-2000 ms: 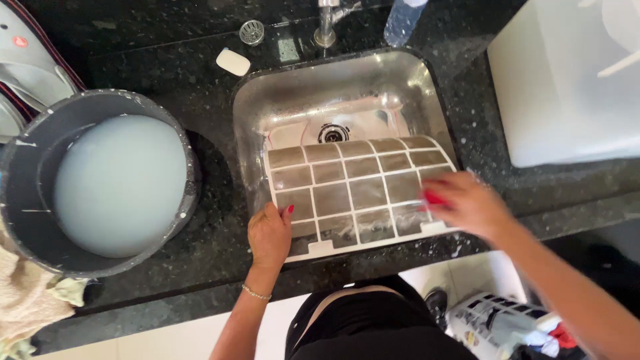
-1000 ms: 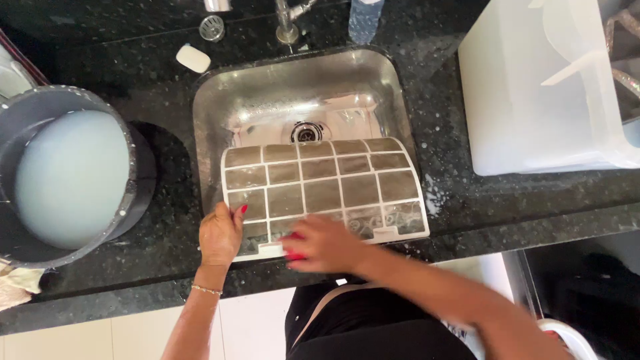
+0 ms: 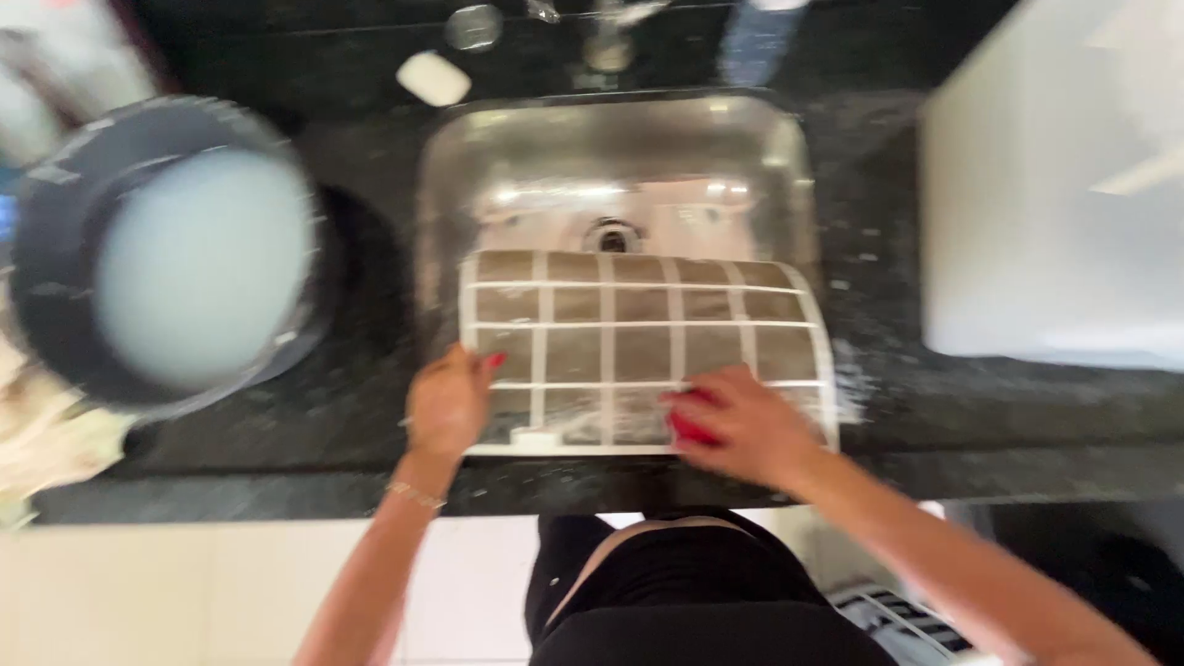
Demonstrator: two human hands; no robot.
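Note:
A curved air-conditioner filter (image 3: 638, 305), white plastic grid with grey-brown mesh, lies across the front of a stainless steel sink (image 3: 610, 139) and onto the counter edge. My left hand (image 3: 449, 402) grips its left side near the lower corner, thumb on top. My right hand (image 3: 740, 425) is on the lower right part of the mesh, its fingers closed round a small red thing that blur keeps me from telling apart from a brush or the nails. Whitish wet suds show on the mesh between the hands. The sink drain (image 3: 612, 237) shows behind the filter.
A dark bucket (image 3: 65, 277) of cloudy liquid stands at left, with a cloth (image 3: 55, 425) beside it. Behind the sink are a white soap bar (image 3: 434, 79), a small strainer (image 3: 474, 28), the faucet (image 3: 608, 46) and a clear bottle (image 3: 760, 42). A large white plastic container (image 3: 1036, 213) stands at right.
My right hand has moved rightward along the filter's lower edge from its middle, where it was a second ago; two seconds ago it was at the right side. My left hand keeps its hold.

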